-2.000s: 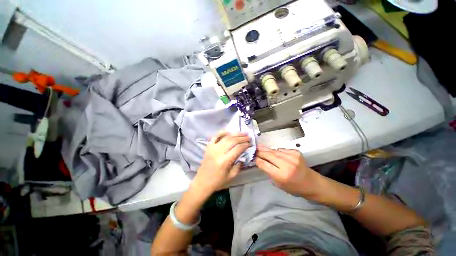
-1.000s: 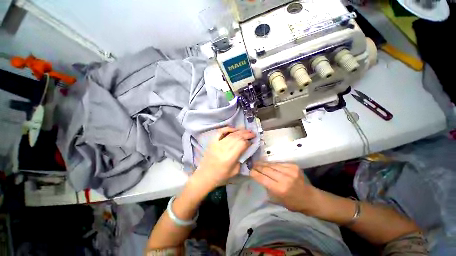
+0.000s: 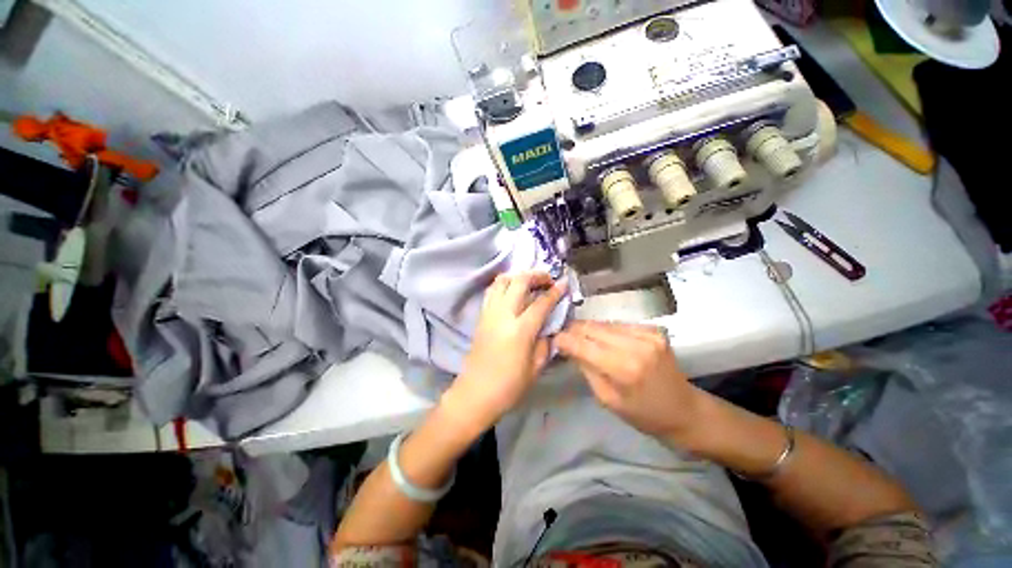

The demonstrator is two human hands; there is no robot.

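A large crumpled grey garment (image 3: 333, 239) lies on the white table left of the cream overlock machine (image 3: 677, 122). Its right edge lies at the lit presser foot and needle area (image 3: 549, 239). My left hand (image 3: 505, 333) rests on the cloth just in front of the presser foot, fingers bent and pressing on it. My right hand (image 3: 627, 372) pinches the cloth edge between thumb and fingers, close beside my left fingertips, near the table's front edge. The exact fold under my fingers is hidden.
Thread snips (image 3: 819, 244) and a thin looped cord (image 3: 793, 300) lie right of the machine. A yellow-handled tool (image 3: 888, 141) lies behind them. An orange cloth tie (image 3: 83, 144) hangs at the far left. A clear plastic bag (image 3: 854, 388) is below the table on the right.
Against one second ago, both hands are slightly higher, nearer the machine. The cloth edge between them has shifted up, and less of it hangs over the table edge.
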